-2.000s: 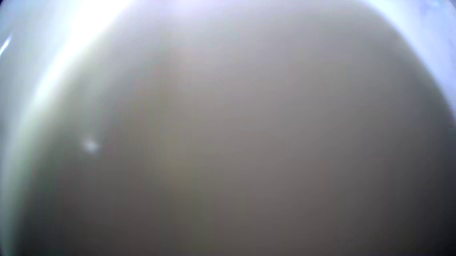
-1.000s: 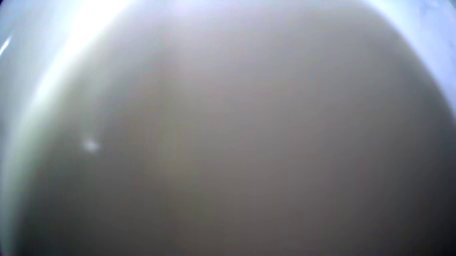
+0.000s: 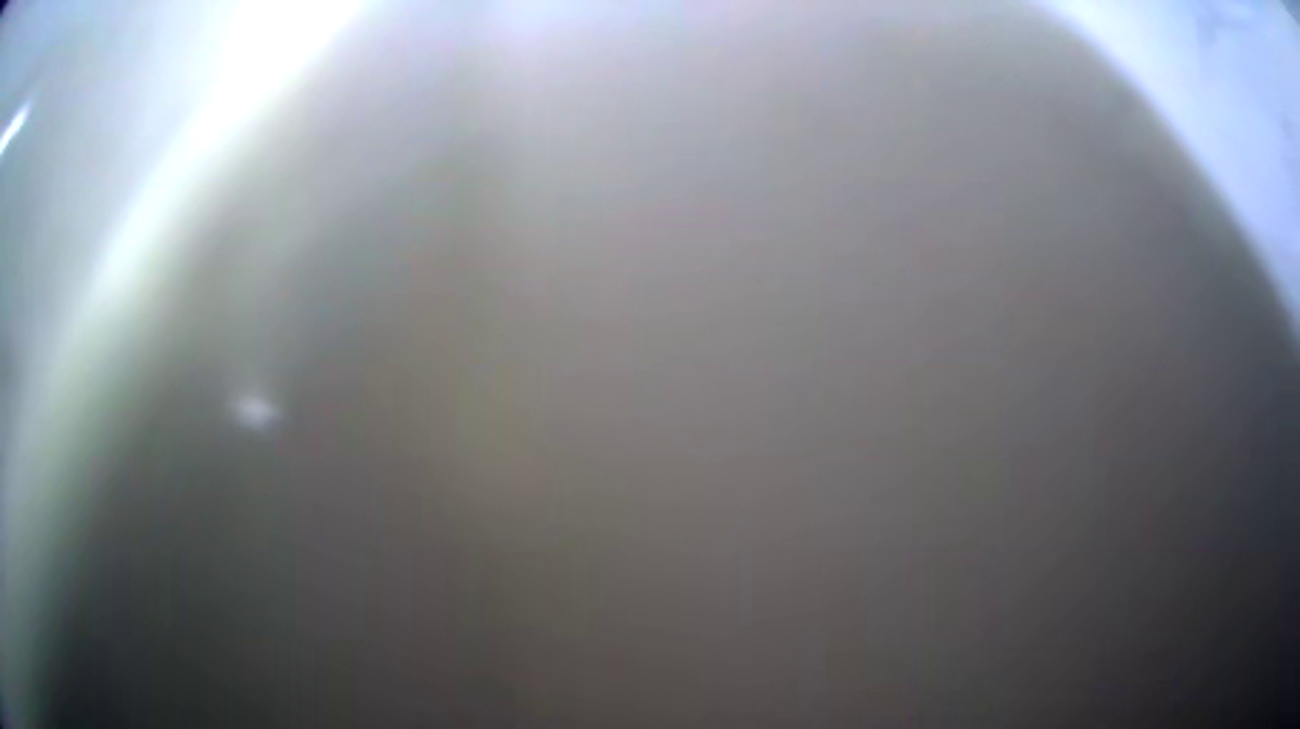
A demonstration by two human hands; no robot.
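Note:
A blurred, plain grey-brown surface fills nearly the whole head view, very close to the lens. Its outline curves at the upper left and upper right. I cannot tell what it is. A small pale spot shows on its left part. Neither my left hand nor my right hand can be made out. Anything behind the surface is hidden.
Bright white, blurred light lies along the upper left rim. A pale bluish-white area shows at the upper right corner. No object or person can be recognised there.

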